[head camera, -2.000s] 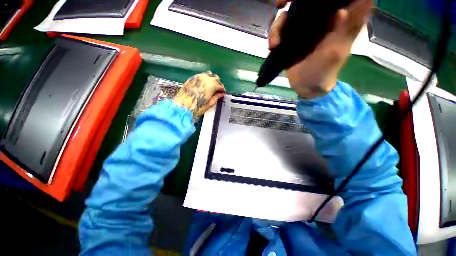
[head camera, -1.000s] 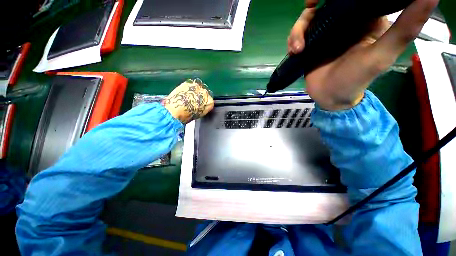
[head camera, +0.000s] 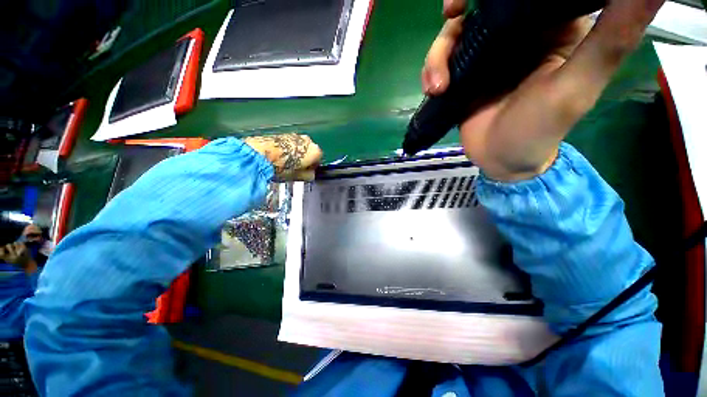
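A grey laptop bottom cover (head camera: 387, 240) with a dark edge and a vent band lies on a white foam sheet (head camera: 372, 335). My right hand (head camera: 535, 93) grips a thick black electric screwdriver (head camera: 473, 66), its tip down at the cover's far long edge. My tattooed left hand (head camera: 291, 155) is at the cover's far left corner; its fingertips are turned away, so I cannot tell whether it holds anything. A clear screw tray (head camera: 250, 240) with a heap of tiny screws lies left of the cover, partly behind my left sleeve.
More grey laptops on white sheets and red-orange pads stand at the back (head camera: 283, 31), left and back left. A red-edged pad with a white sheet (head camera: 686, 108) is at the right. The black cord (head camera: 593, 319) crosses my right sleeve. Another person's hands (head camera: 22, 246) show at far left.
The view has shifted, showing more of the left side. The screw tray is now more visible. The screwdriver tip stays at the cover's far edge, and my left hand stays at the far left corner.
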